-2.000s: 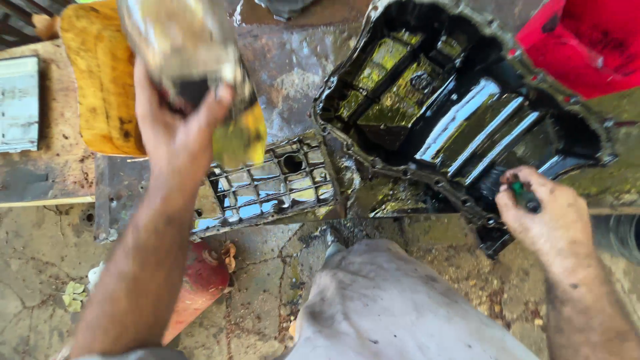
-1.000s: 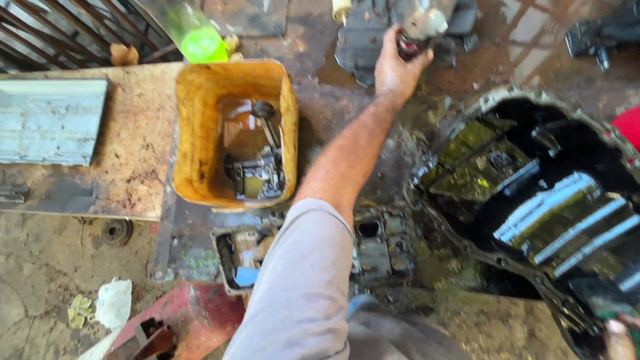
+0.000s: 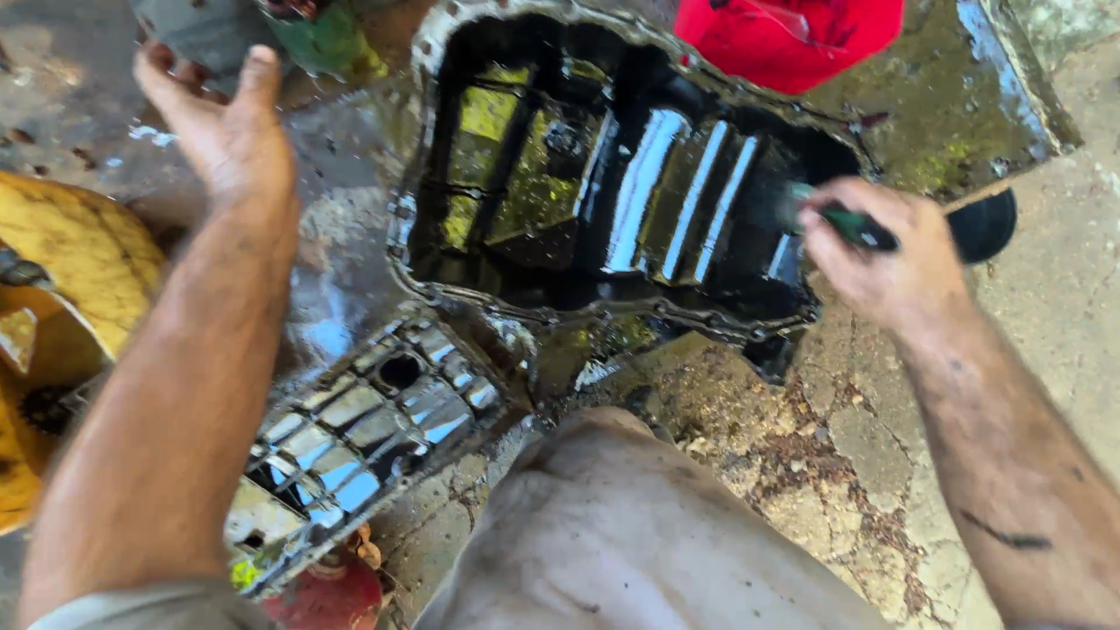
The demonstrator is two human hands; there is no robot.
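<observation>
My right hand (image 3: 884,245) grips a green-handled brush (image 3: 849,223) over the right end of a large oil pan (image 3: 542,302), whose black interior is wet and shiny. The brush's head is blurred. At the upper left, my left hand (image 3: 219,131) has its fingers spread beside a grey object (image 3: 197,39), which is cut off by the frame's top edge; whether they touch cannot be told. A greenish clear plastic container (image 3: 319,39) is just right of that hand. Below the pan's left end, a ribbed metal casting (image 3: 359,420) with a round hole lies tilted and wet.
A yellow plastic container (image 3: 79,236) with metal parts in it stands at the left edge. A red container (image 3: 792,44) is behind the pan. A black round object (image 3: 984,226) lies beyond the table's right edge. Below are cracked ground and a red object (image 3: 328,595).
My left hand held a container two seconds ago and is now apart from it, fingers spread. My right hand keeps the brush at the pan. The view has swung sideways and back.
</observation>
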